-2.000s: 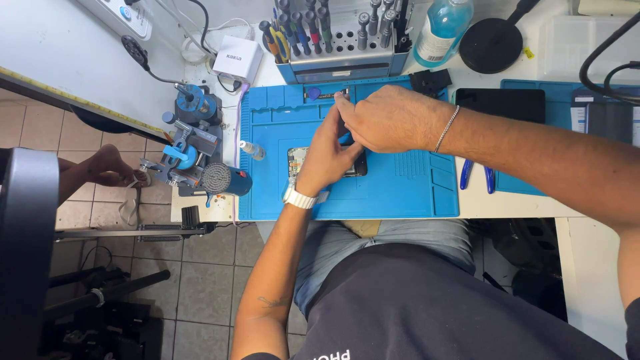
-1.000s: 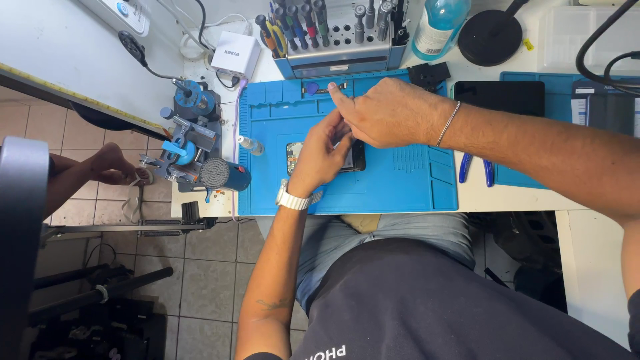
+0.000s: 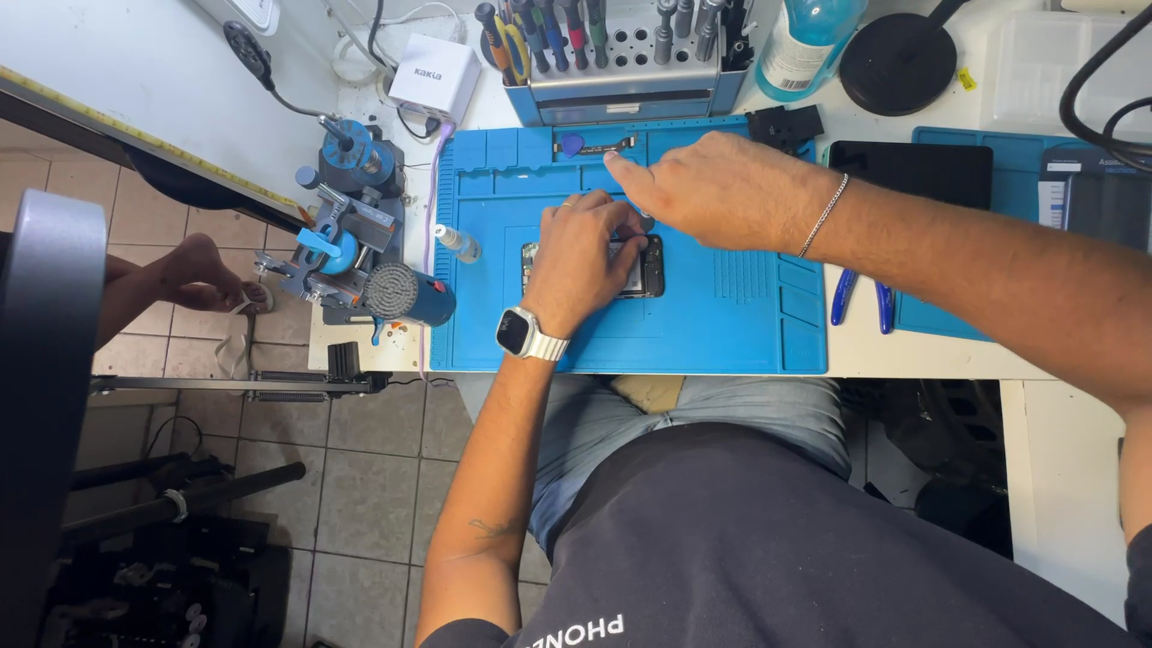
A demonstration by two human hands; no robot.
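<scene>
An opened smartphone [image 3: 654,268] lies on the blue silicone repair mat [image 3: 684,337], its inner parts bare at both ends. My left hand [image 3: 585,256] rests over its middle with bent fingers and hides much of it; whether the fingertips hold anything cannot be made out. Above the phone's right end, my right hand [image 3: 711,193] has its index finger stretched toward the mat's upper tray, where a small flex cable part [image 3: 617,147] and a blue pick [image 3: 571,144] lie. Its other fingers are curled, and what they may hold is hidden. A small clear bottle [image 3: 459,243] is left of the phone.
A tool rack [image 3: 621,81] with screwdrivers and pliers stands behind the mat, beside a bottle of blue liquid [image 3: 796,54]. Left stands a blue clamp fixture [image 3: 346,243]. Blue-handled pliers [image 3: 843,297] and a black tablet-like panel [image 3: 913,171] lie right. Another person's foot [image 3: 256,295] is at far left.
My right index finger has moved slightly, and the flex cable part by its tip shows more plainly. My left hand stays over the phone.
</scene>
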